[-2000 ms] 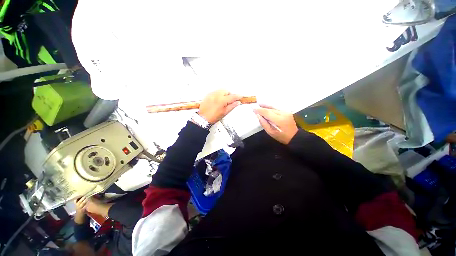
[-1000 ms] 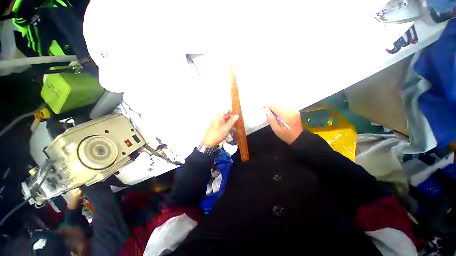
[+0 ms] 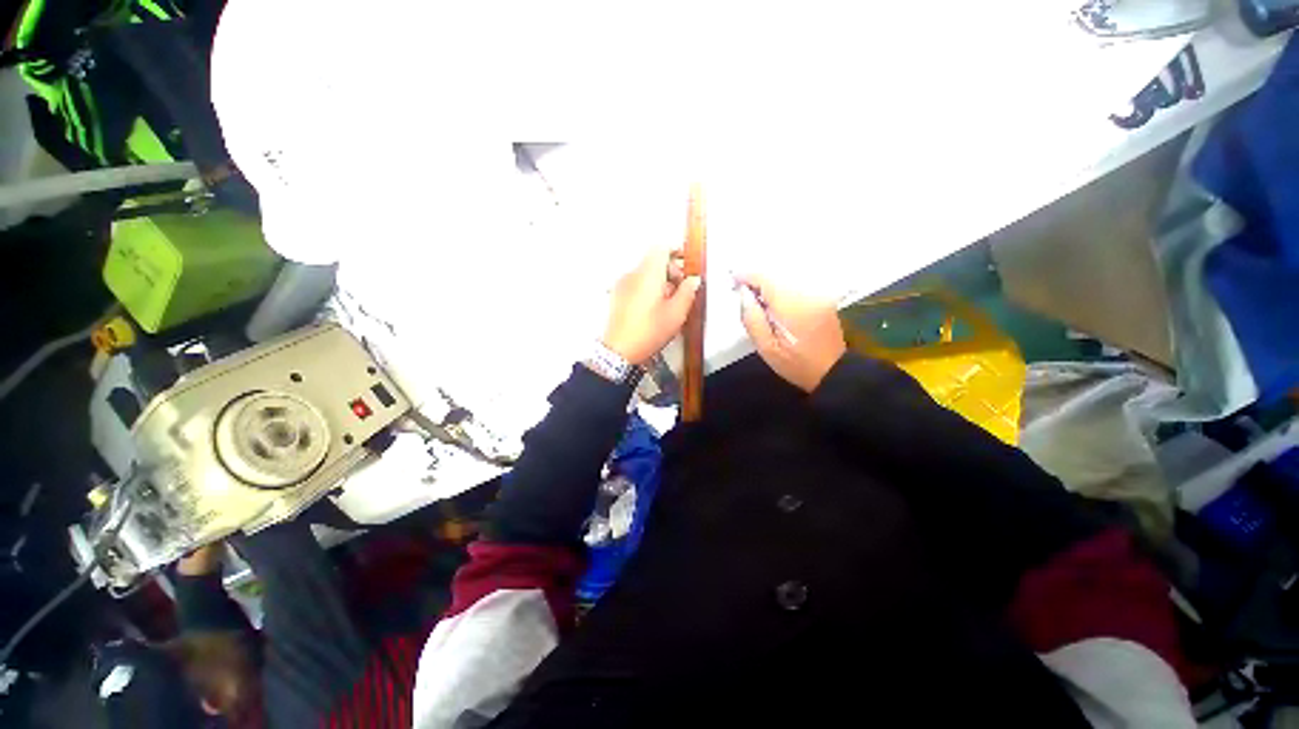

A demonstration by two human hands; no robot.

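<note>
A narrow orange-brown wooden ruler [image 3: 695, 335] points away from me, its near end over the table's front edge. My left hand [image 3: 653, 309] grips it near its middle, between thumb and fingers. My right hand [image 3: 792, 329] is just right of the ruler and holds a thin pen-like marker [image 3: 774, 325], its tip close to the fabric. White fabric [image 3: 428, 185] covers the table; it is overexposed, so its edges are hard to see.
A cream sewing machine [image 3: 306, 420] stands at left, with another person's arm [image 3: 299, 598] below. A blue basket [image 3: 621, 499] with scraps is below the table edge. A yellow bag or bin [image 3: 969, 373] is at right. Black-handled scissors [image 3: 1165, 88] lie far right.
The ruler has turned from lying crosswise to pointing away from me, then moved slightly forward. My left hand has shifted forward and right along with it. My right hand stays nearby with the marker.
</note>
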